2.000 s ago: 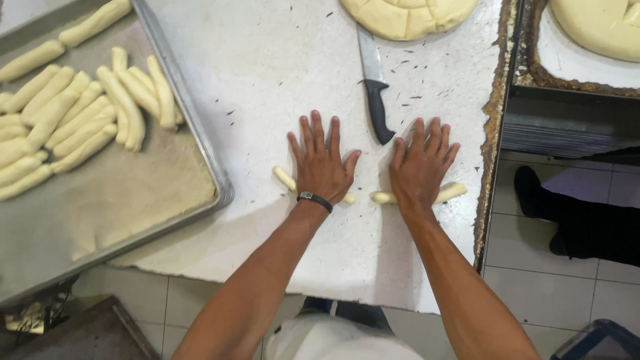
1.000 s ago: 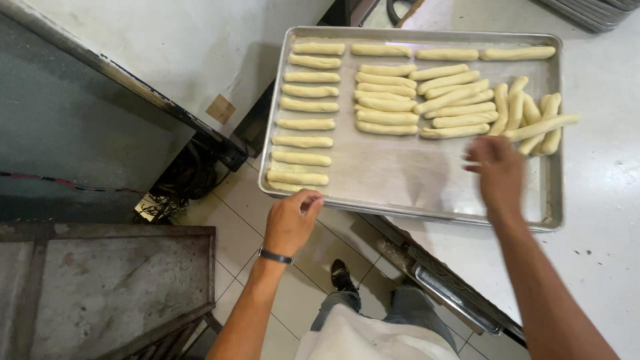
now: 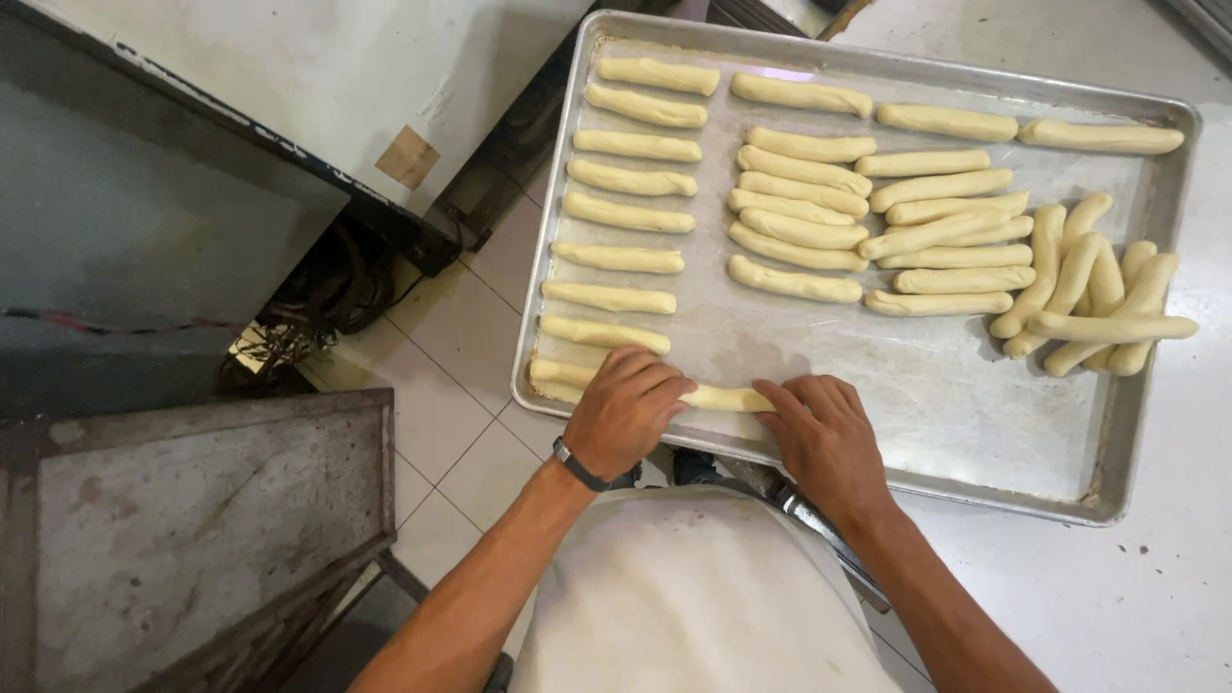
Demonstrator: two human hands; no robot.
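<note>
A metal baking tray [image 3: 924,385] lies before me with several pale dough sticks on it. Both my hands hold one dough stick [image 3: 729,397] by its ends, low over the near edge of the tray. My left hand [image 3: 626,409], with a dark wristband, pinches its left end; my right hand [image 3: 823,433] pinches its right end. Just left of it, a dough stick [image 3: 558,373] is partly hidden by my left hand. Further dough sticks lie in a spaced column [image 3: 616,258] at the left, in close rows [image 3: 804,207] at the middle, and in a crossed pile [image 3: 1097,289] at the right.
The tray rests on a white worktop [image 3: 1155,587], its near left part jutting over the tiled floor [image 3: 452,433]. A white-topped surface [image 3: 318,67] stands at the upper left, with cables beneath its corner. At the lower left is a worn metal-framed rack [image 3: 212,529].
The view has swung from the worktop with the knife to the tray. Since a second ago, my right hand has moved left from the pile, and both hands now hold a dough stick at the near edge.
</note>
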